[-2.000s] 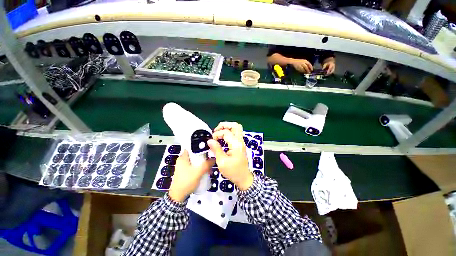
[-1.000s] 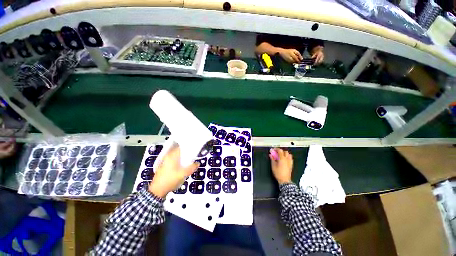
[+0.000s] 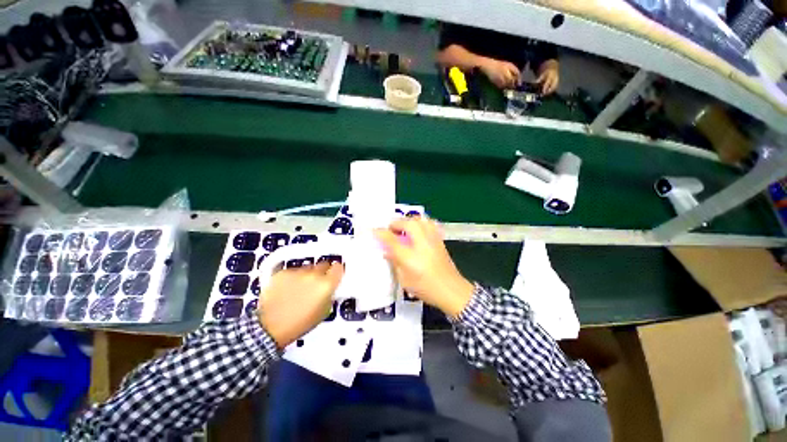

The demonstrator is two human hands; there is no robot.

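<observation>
A white camera housing [image 3: 373,194] is held upright over the label sheets, its bracket to the left and its thin white lead trailing left. My left hand [image 3: 298,298] grips the bracket. My right hand [image 3: 423,266] is at the housing's right side, with a bit of the pink tool [image 3: 399,236] showing between its fingers. The label sheets [image 3: 239,263] with black rounded face labels lie on the bench edge and lap, partly hidden by the housing and hands. The housing's face is not visible.
Bagged label sheets [image 3: 82,272] lie left. A crumpled white piece [image 3: 545,292] lies right. Camera housings rest on the green belt at left [image 3: 102,138], centre right [image 3: 561,183] and far right [image 3: 683,190]. An open carton [image 3: 695,345] stands right. Another person's hands [image 3: 522,76] work across the line.
My right hand has picked up the pink tool and come back to the housing. The housing has turned more upright. Another housing has come into view on the belt at left.
</observation>
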